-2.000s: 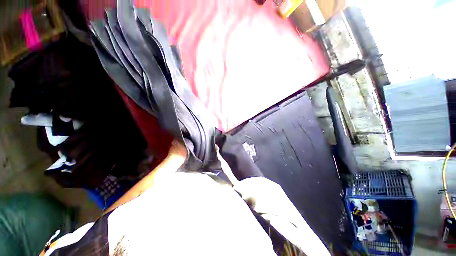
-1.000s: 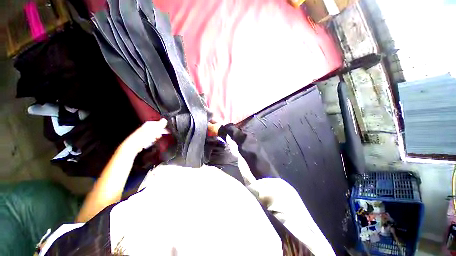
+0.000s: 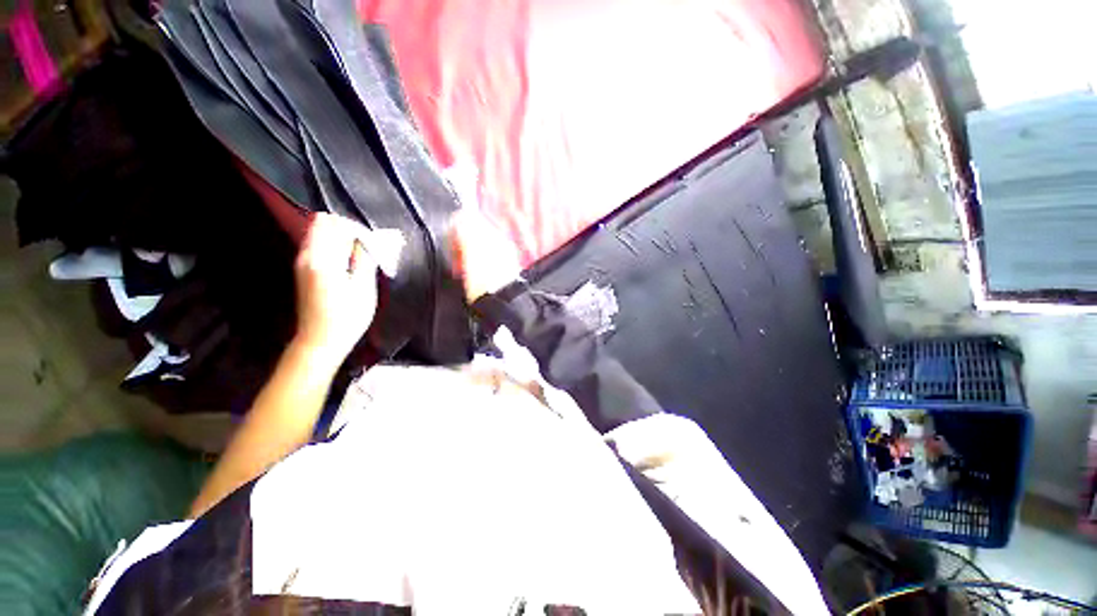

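Observation:
A bundle of long, dark grey waistband strips (image 3: 319, 120) lies over the edge of the red-covered table (image 3: 674, 84), its layers overlapping and its near end close to my body. My left hand (image 3: 343, 271) holds the bundle's left side, thumb and fingers at its edge. My right hand (image 3: 485, 255) is at the bundle's right side, against the strips, partly hidden by a dark sleeve and washed out by glare. The near end of the strips is partly hidden by my white garment.
The black-covered ironing table (image 3: 710, 325) is to the right. A blue crate (image 3: 938, 469) with scraps stands at the lower right. Dark cloth piles (image 3: 144, 157) with white pieces are at the left, above a green cover (image 3: 78, 523). A window is at the upper right.
My left hand, hidden at the bundle's end at first, came out to its left side and now grips farther up. My right hand has come into view at the right side. The view has shifted.

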